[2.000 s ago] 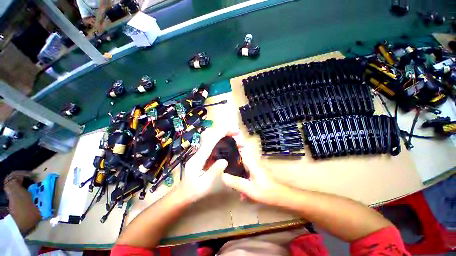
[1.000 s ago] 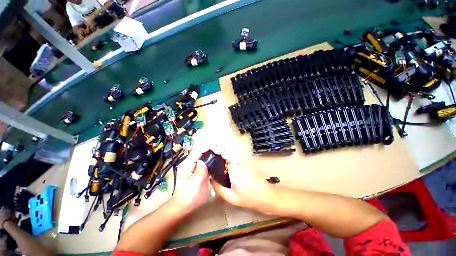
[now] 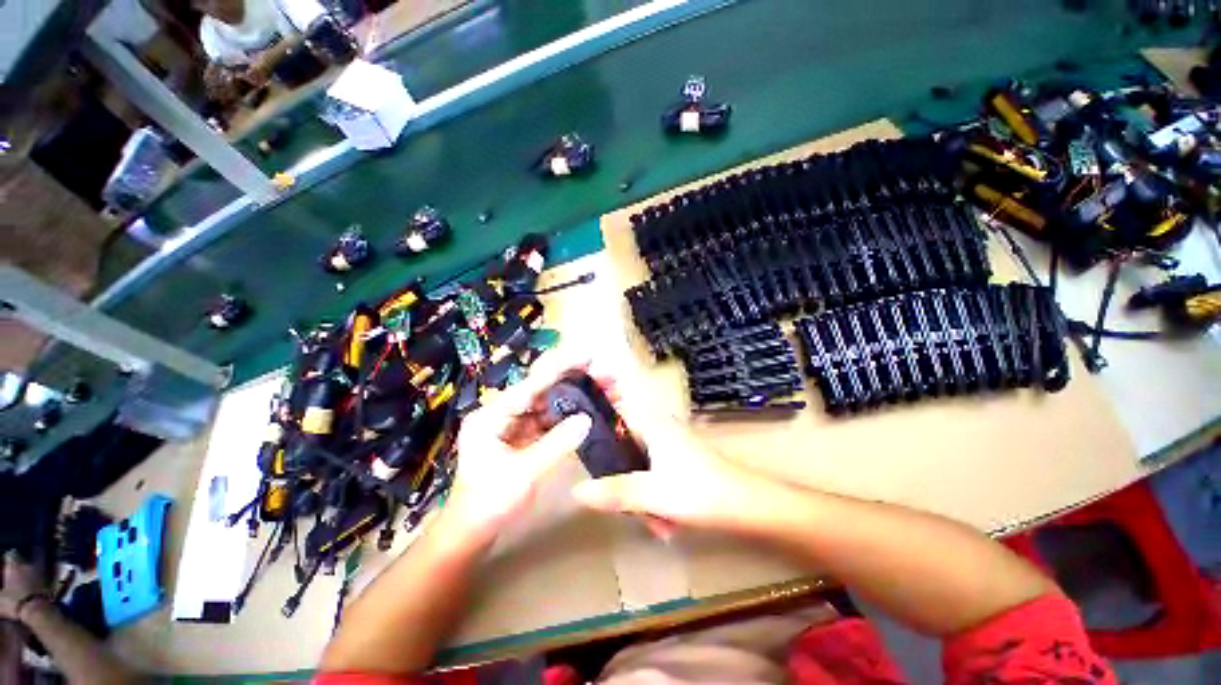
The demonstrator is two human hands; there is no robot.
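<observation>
A black elongated unit (image 3: 599, 426) is held between both my hands above the bench, just in front of me. A small orange-red patch shows along its right side. My left hand (image 3: 516, 448) grips its left and upper end, with the thumb on its face. My right hand (image 3: 676, 475) grips its lower right end, with the thumb across the bottom. The fingers behind the unit are partly hidden, so its underside cannot be seen.
A pile of wired units (image 3: 382, 388) lies to the left. Stacked black covers (image 3: 830, 268) lie on cardboard (image 3: 937, 468) to the right. Another wired pile (image 3: 1098, 181) is far right. Spaced units lie on the green belt (image 3: 790, 67). A blue tray (image 3: 131, 562) and a person's arm are far left.
The unit has been turned in my hands and its smooth black face now shows. The small dark piece seen on the cardboard right of my hands one second ago no longer shows.
</observation>
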